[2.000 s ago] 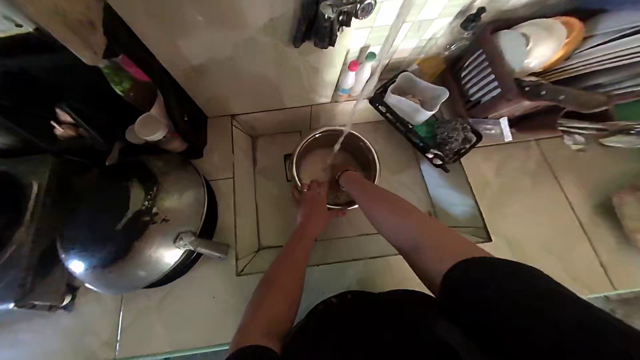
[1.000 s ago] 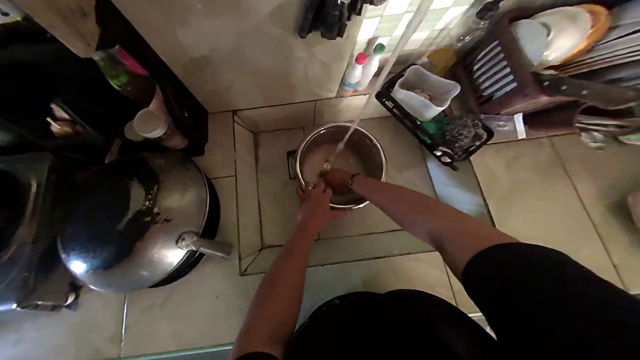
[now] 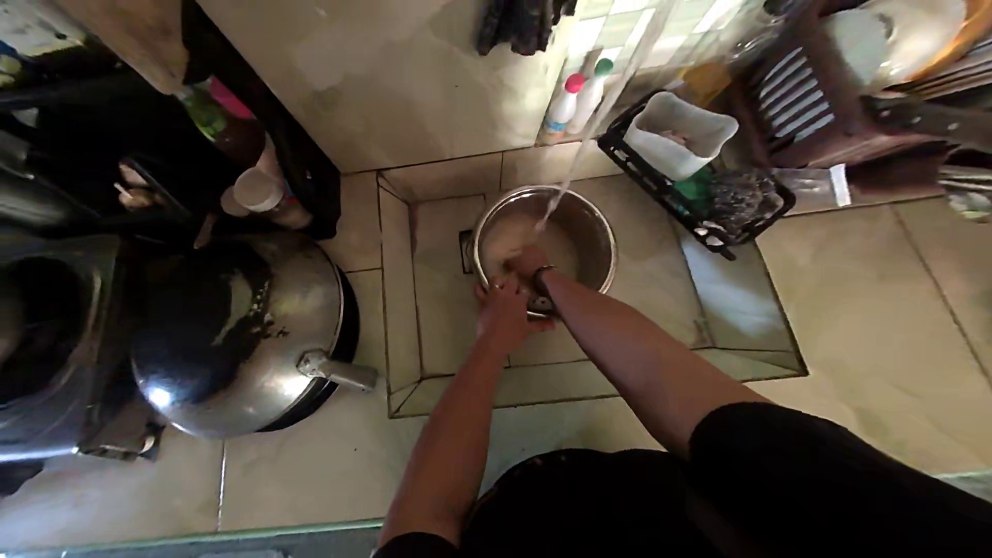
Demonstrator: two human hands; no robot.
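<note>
A round metal pot (image 3: 605, 248) stands in the tiled sink (image 3: 446, 325), with cloudy, pale liquid (image 3: 508, 236) inside. A stream of water (image 3: 570, 174) falls into it from above. My left hand (image 3: 508, 306) grips the pot's near rim, its fingers over the edge. Inside the pot is my right hand (image 3: 528, 266), wearing a dark bracelet at the wrist; its fingertips are partly hidden in the liquid, so whether they hold anything cannot be told.
Left of the sink sits a large metal wok (image 3: 302, 271) with a handle. A black tray (image 3: 647, 190) holding a white plastic container (image 3: 674, 159) is at the sink's back right corner. Two white bottles (image 3: 564, 108) stand behind. Farther right is a brown dish rack (image 3: 833, 139) with plates.
My right hand has shifted about within the pot, while my left hand has stayed at its near rim. The water keeps running.
</note>
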